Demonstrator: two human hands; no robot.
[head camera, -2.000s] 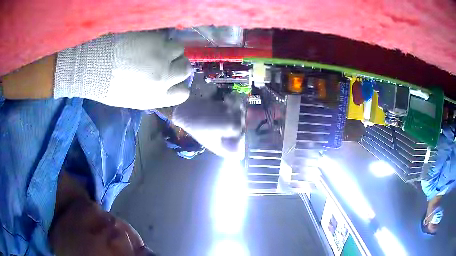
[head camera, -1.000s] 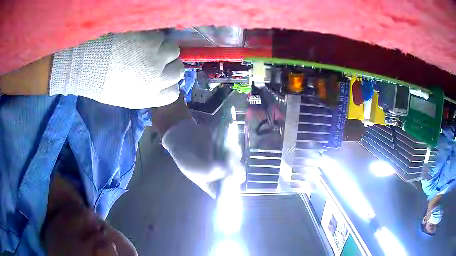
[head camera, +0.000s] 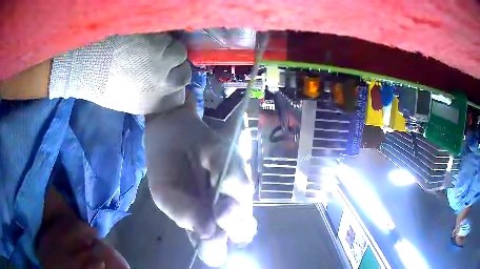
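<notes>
The view is upside down and very low. A white knit-gloved hand, apparently my left hand (head camera: 145, 73), lies at the upper left with its fingers curled. Whether it holds anything is hidden. A second gloved hand, apparently my right hand (head camera: 197, 173), is raised at the centre, its wrist behind the first hand. Its fingers are pinched on a thin pale strand (head camera: 235, 134), which runs up to the red pad and down past the fingertips. I cannot tell if the strand is wire or cord. The rough red-orange foam pad (head camera: 316, 23) fills the top edge.
A blue smock (head camera: 100, 152) and part of a head are at the lower left. A green bin (head camera: 446, 123) and yellow holders (head camera: 375, 110) are at the right, above slatted racks (head camera: 279, 176). Another person's blue sleeve (head camera: 466, 184) is at the right edge. Bright ceiling lights glare.
The centre gloved hand has moved down in the picture and turned, and its fingers now show closed on the thin strand. The upper-left hand has shifted slightly left.
</notes>
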